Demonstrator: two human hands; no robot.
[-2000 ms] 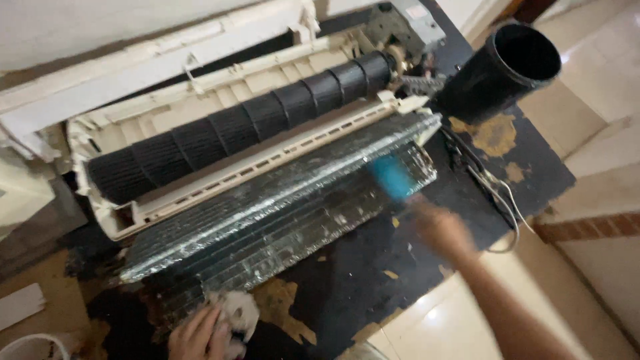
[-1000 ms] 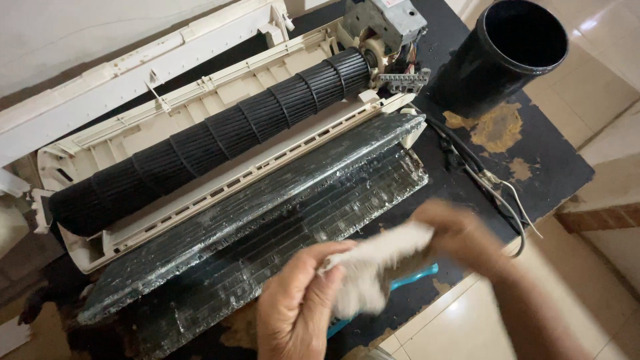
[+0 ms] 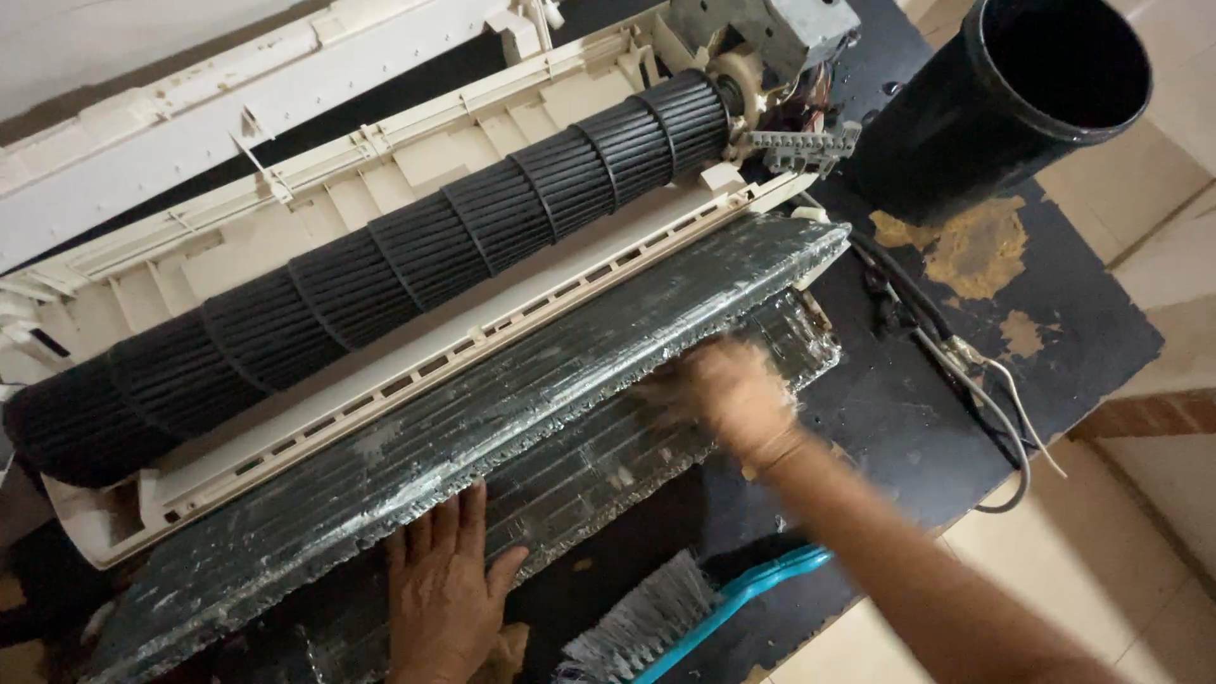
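An air conditioner's finned metal coil (image 3: 589, 475) lies folded in two long panels in front of the cream plastic housing. My left hand (image 3: 454, 579) rests flat on its lower panel, fingertips at the upper panel's edge, holding nothing. My right hand (image 3: 727, 394), blurred by motion, is on the lower panel near its right end; whether it holds something is hidden. A brush with grey bristles (image 3: 655, 608) and a turquoise handle (image 3: 736, 608) lies on the black table below the coil, between my hands. Behind the coil, the black cylindrical blower fan (image 3: 408, 271) sits in the housing (image 3: 399, 375).
A black cylindrical container (image 3: 950, 123) stands at the table's upper right. Cables (image 3: 936, 351) with bare ends lie right of the coil. A metal box (image 3: 779, 33) and a terminal block (image 3: 803, 142) are at the fan's right end. A long white plastic panel (image 3: 190, 142) lies behind the housing.
The brush, in my right hand two seconds ago, lies on the table. The pale cloth between my hands one second ago is no longer plainly visible. My hands have moved apart onto the coil.
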